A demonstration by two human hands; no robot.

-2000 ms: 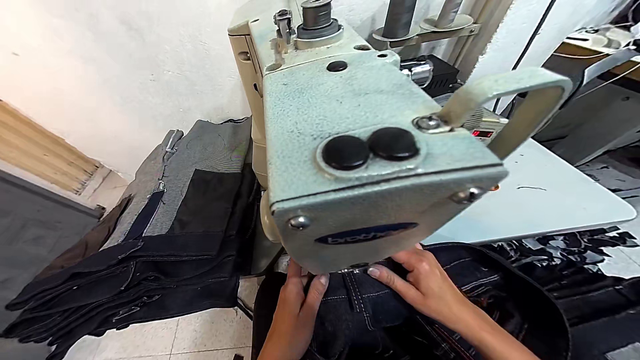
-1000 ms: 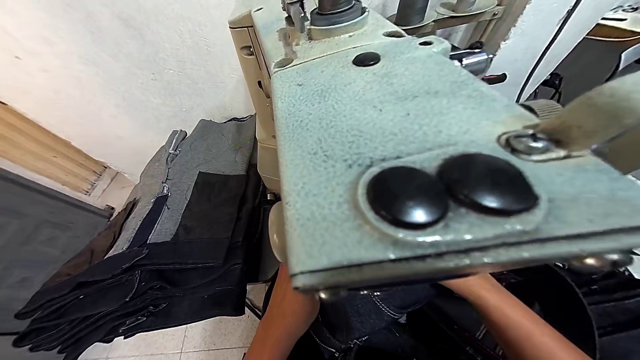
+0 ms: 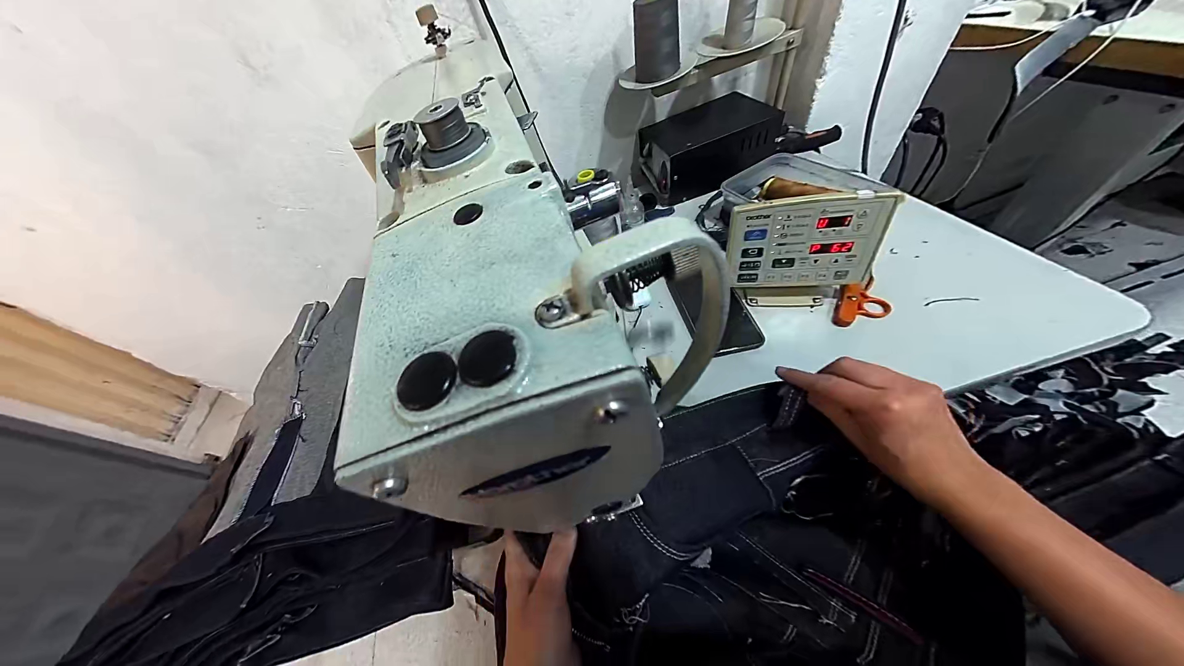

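Under the head of a Brother industrial sewing machine (image 3: 481,296) lies a dark denim garment (image 3: 712,499) with pale topstitching. My left hand (image 3: 539,592) is at the lower front of the machine head, thumb and finger on dark fabric; its fingertips are partly hidden by the head. On the right, my right hand (image 3: 879,416) pinches the garment's top edge near a belt loop (image 3: 788,407), beside the white table. The needle area is mostly hidden by the machine head.
A control panel (image 3: 805,242), orange thread snips (image 3: 858,305) and a dark flat object (image 3: 726,319) are on the white table (image 3: 1008,296). Stacked dark garments (image 3: 361,564) hang at the left. Thread cones (image 3: 657,42) stand behind, near a black box (image 3: 712,139).
My right hand has moved from close by the machine head out to the right along the garment's edge. My left hand stays near the head. The view has drawn back from the machine.
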